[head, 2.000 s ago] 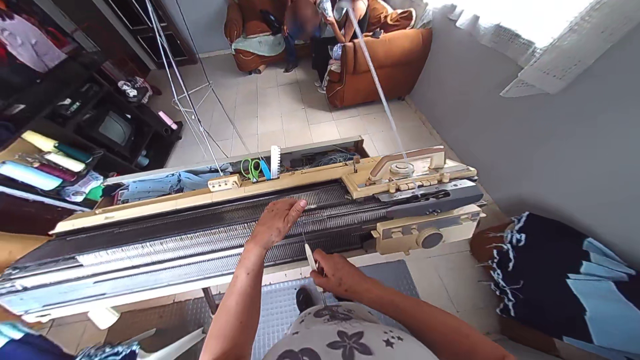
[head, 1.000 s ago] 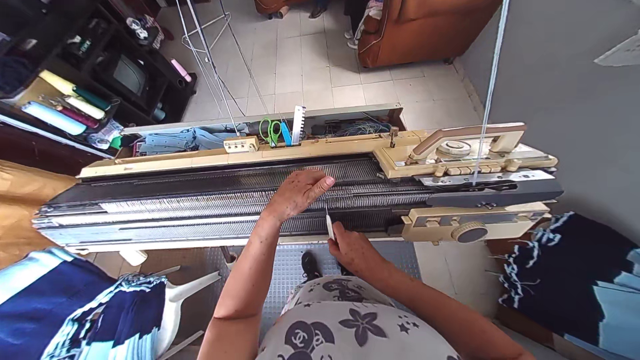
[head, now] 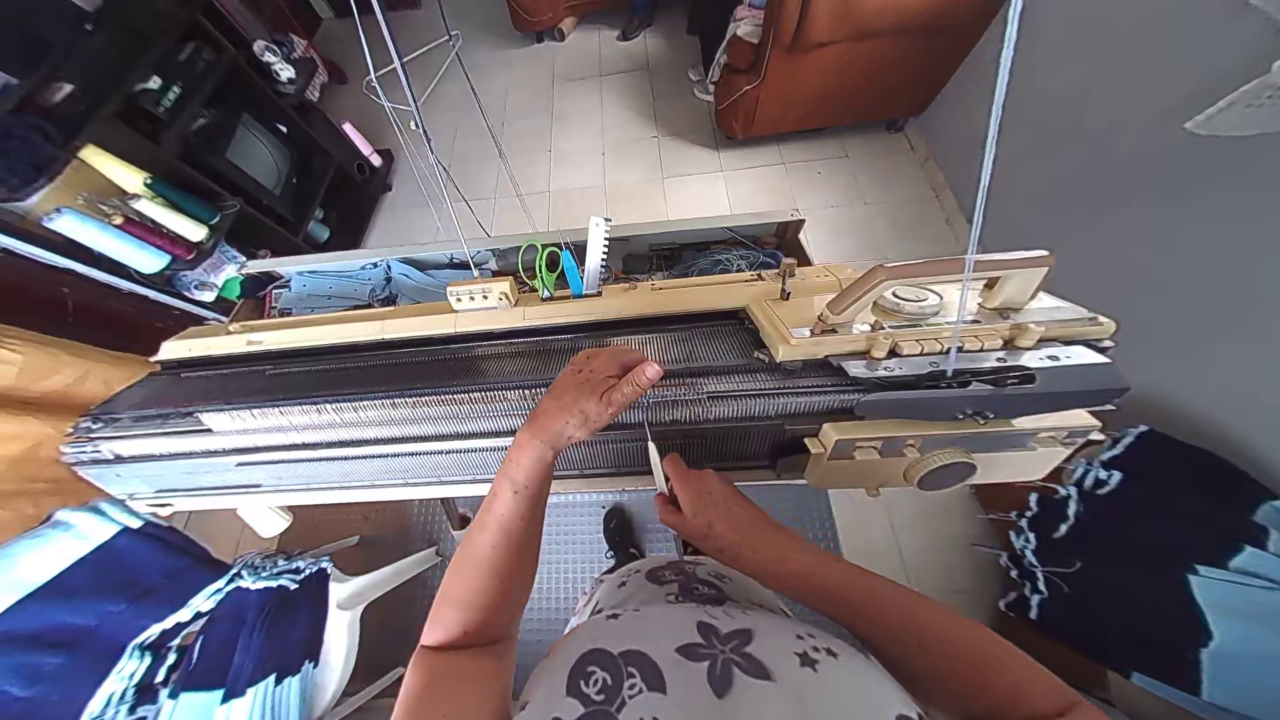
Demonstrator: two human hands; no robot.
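A flat-bed knitting machine [head: 400, 325] with two rows of needles spans the view. My left hand [head: 595, 395] lies on the needle beds near the middle, thumb pointing right; whether its fingers hold anything underneath is hidden. My right hand [head: 705, 500], at the front edge, grips a slim tool with a white handle [head: 656, 466], its thin metal tip pointing up to the needles beside my left thumb. Right of both hands sit the main carriage [head: 920, 300] with its handle and, in front of it, the lower carriage [head: 950, 455] with a round dial. Pale yarn [head: 985, 190] runs down to the carriage.
Behind the beds, a long tray [head: 700, 225] holds green-handled scissors [head: 541, 268], a white toothed comb [head: 596, 255] and tangled yarn. Yarn cones [head: 110, 240] lie at left. Knitted blue fabric hangs over a white plastic chair [head: 345, 610]; more dark fabric [head: 1120, 540] lies at right. Brown armchair [head: 850, 60] beyond.
The view has shifted and turned since two seconds ago. Both hands stay near the middle of the needle beds, the right still holding the white-handled tool.
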